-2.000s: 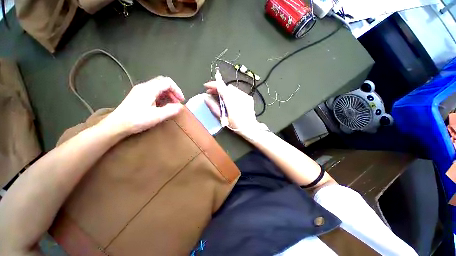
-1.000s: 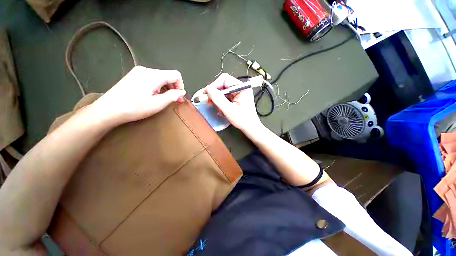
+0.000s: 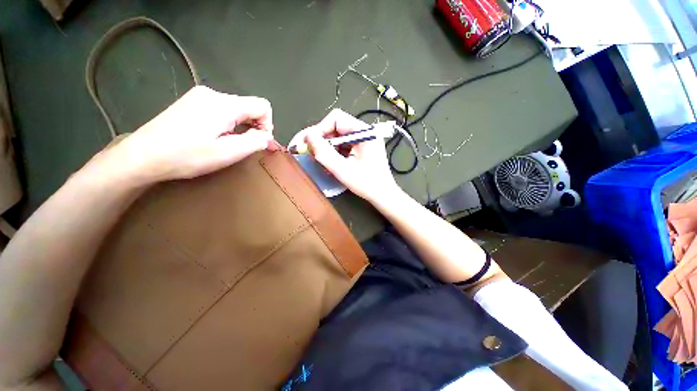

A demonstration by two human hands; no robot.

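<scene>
The tan-brown bag body point(image 3: 222, 252) lies on the table edge and my lap, with reddish-brown edge binding point(image 3: 317, 218) along its rim. My left hand point(image 3: 222, 130) pinches the rim's upper corner between thumb and fingers. My right hand point(image 3: 348, 156) holds the pen-shaped finishing tool point(image 3: 355, 138) like a pen, its tip at that corner by my left fingertips. Whether the tip touches is too small to tell. A white disc-like piece point(image 3: 325, 182) shows partly between my right hand and the rim. A thin strap loop point(image 3: 141, 21) stands out behind the bag.
A black cord point(image 3: 474, 82) with a small yellow-and-metal end point(image 3: 394, 99) and loose threads point(image 3: 439, 149) lie beyond my right hand. A red can point(image 3: 475, 27) stands at the back. A small animal-eared fan point(image 3: 531, 182) and a blue crate point(image 3: 634, 198) are at the right.
Since the first frame, my right hand has turned the tool so its tip reaches the bag corner. My left hand still pinches there. The view has shifted a little.
</scene>
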